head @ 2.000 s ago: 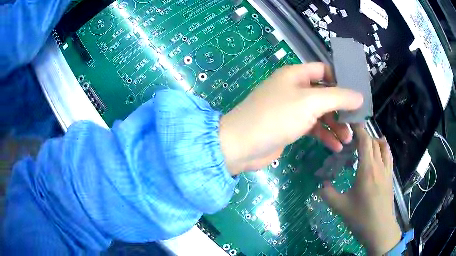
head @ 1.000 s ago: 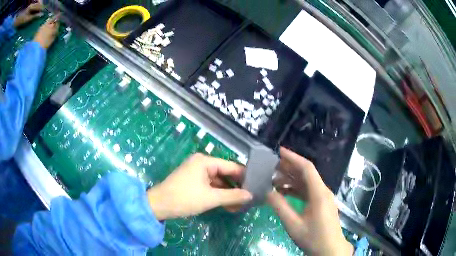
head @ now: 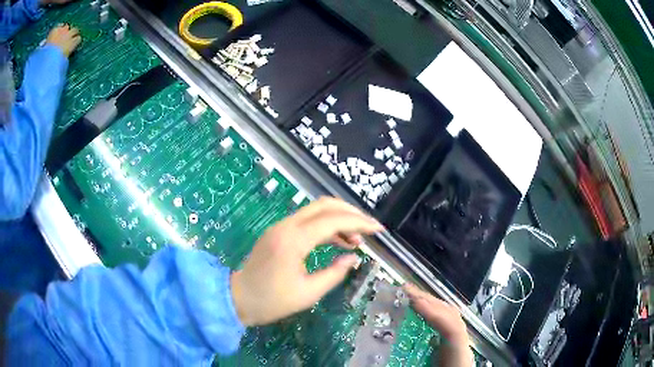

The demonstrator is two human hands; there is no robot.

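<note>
The green printed circuit board [head: 172, 172] lies before me on the line. A grey piece [head: 378, 326], blurred with shiny spots, is over its near right part; whether it stands on the board or is held is unclear. My left hand [head: 301, 261] is above the board, thumb and fingers apart, with no part visible between them. My right hand [head: 446, 326] is cut off by the bottom edge, fingertips beside the grey piece's upper right; its grip is unclear. White connectors [head: 226, 145] stand along the board's far edge.
A metal rail [head: 287, 161] separates the boards from black trays with cream connectors [head: 244, 61], white connectors [head: 358, 172] and dark parts [head: 459, 208]. Yellow tape roll [head: 210, 23], paper [head: 487, 107], white cord [head: 518, 287] and grey-part bin [head: 559, 326] lie beyond. A neighbour's hand [head: 64, 39] is upper left.
The grey block held up between my hands a second ago is no longer there; a grey piece shows lower, over the board. My left hand's fingers have opened. My right hand has moved lower.
</note>
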